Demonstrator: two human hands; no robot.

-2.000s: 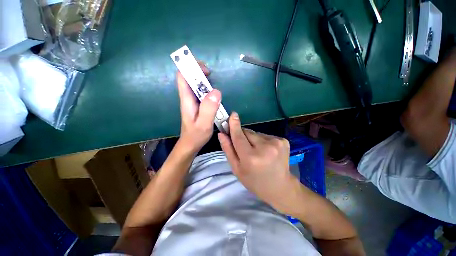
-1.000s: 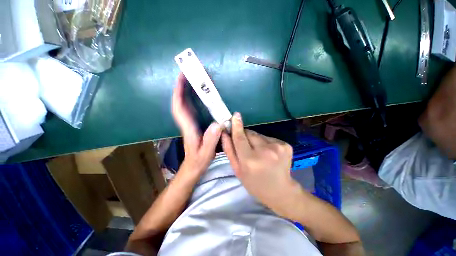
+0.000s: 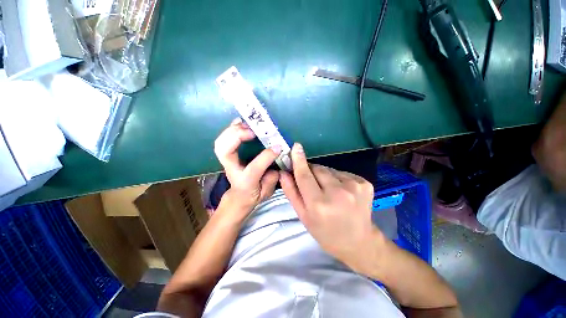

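Note:
A mortise lock body with a narrow silver faceplate (image 3: 247, 102) faces up, held over the bench's front edge. It is tilted, its far end up and left. My left hand (image 3: 243, 163) grips its left side and near part with thumb and fingers. My right hand (image 3: 332, 202) holds the near end, with fingertips at the faceplate's end. The box behind the faceplate is mostly hidden by my fingers and shadow.
On the green bench (image 3: 205, 146) lie a slim dark tool (image 3: 391, 89), a black cord (image 3: 362, 81), an electric screwdriver (image 3: 458, 59) and a spare silver strip (image 3: 537, 56). White cartons and bagged parts (image 3: 118, 46) are left. Blue crate (image 3: 413, 217) below; a person's arm at right.
My left fingers have shifted down the lock body, gripping nearer its near end. My right hand stays at the near end. The bench items sit slightly further right in view.

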